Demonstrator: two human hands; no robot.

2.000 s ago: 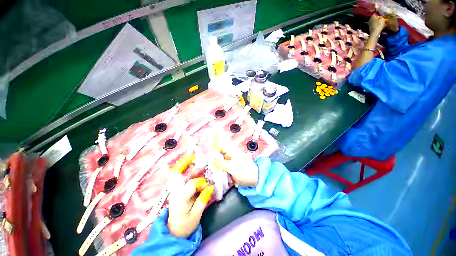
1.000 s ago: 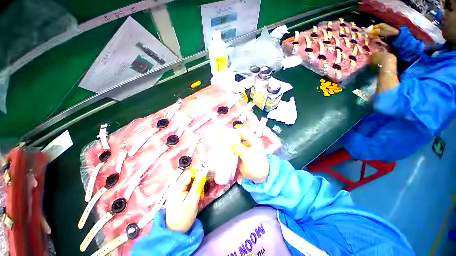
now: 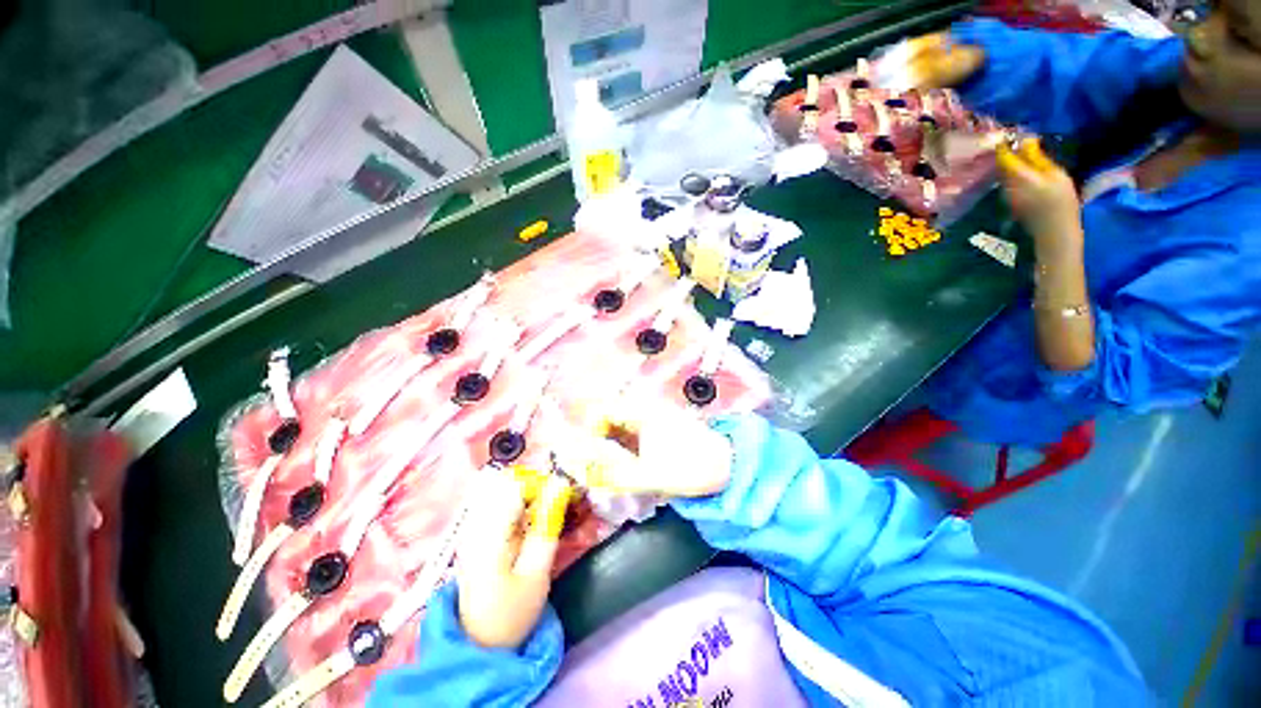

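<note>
A pink-red foam tray [image 3: 387, 491] under clear wrinkled film lies in front of me, holding several wristwatches with black round cases [image 3: 472, 387] and pale straps [image 3: 440, 537]. My left hand [image 3: 509, 553], with yellow finger cots, is over the tray's near edge. My right hand [image 3: 639, 454] is just right of it, low over the tray, with a yellow-tipped finger. Both hands are overexposed. A dark spot shows between the right fingers, but I cannot tell if it is a held watch. A white cloth cannot be told apart from the glare.
Small jars [image 3: 747, 246], white wipes [image 3: 783, 302] and a squeeze bottle [image 3: 596, 147] stand behind the tray. Loose yellow finger cots [image 3: 904, 233] lie to the right. A person in blue [image 3: 1148, 263] works at another watch tray [image 3: 864, 163]. Red trays [image 3: 67, 567] stand at left.
My right hand has moved left and lower, closer to my left hand, uncovering watches at the tray's right. The other person's hands have moved apart over their tray.
</note>
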